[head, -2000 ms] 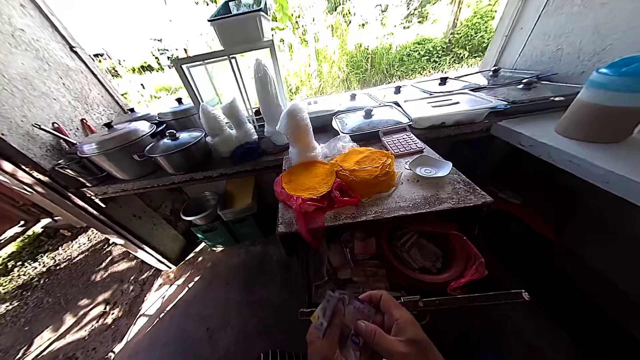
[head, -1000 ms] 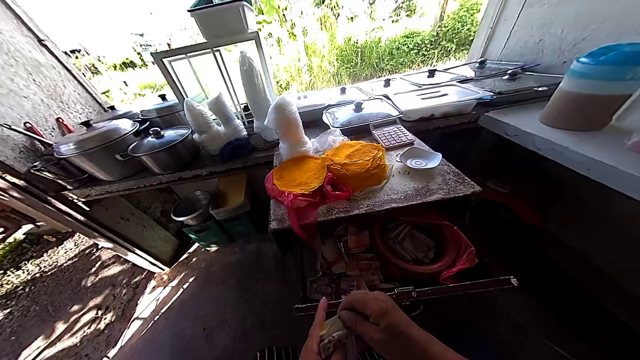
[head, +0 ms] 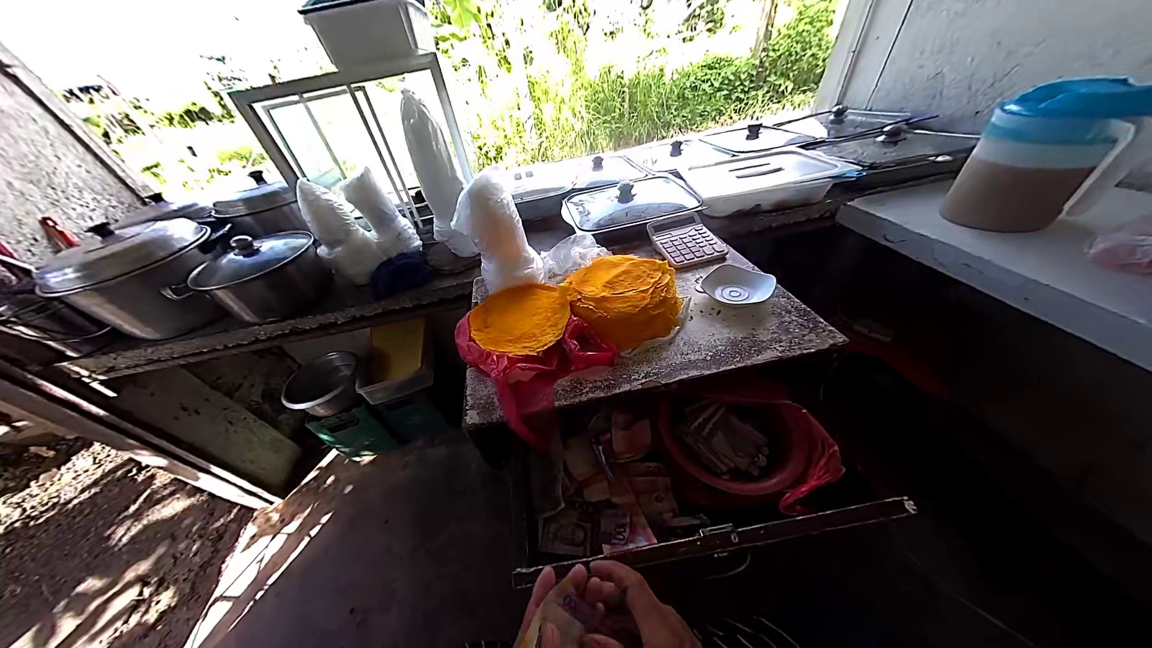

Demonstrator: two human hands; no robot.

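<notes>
At the bottom edge, my left hand and my right hand are close together, holding folded banknotes between them. Just beyond them is a pulled-out wooden drawer. Loose banknotes lie in its left part, and a red bowl with more folded notes stands at the right with a red plastic bag at its side. On the small table above rest two stacks of flat orange rounds, one in a red bag, a calculator and a white dish.
Lidded metal pots line the shelf at the left, beside plastic-wrapped stacks. Covered trays stand along the window ledge. A blue-lidded pitcher is on the right counter. A metal bowl sits below the shelf.
Both hands have moved lower in the view, still with banknotes between them. The fingers have shifted around the notes.
</notes>
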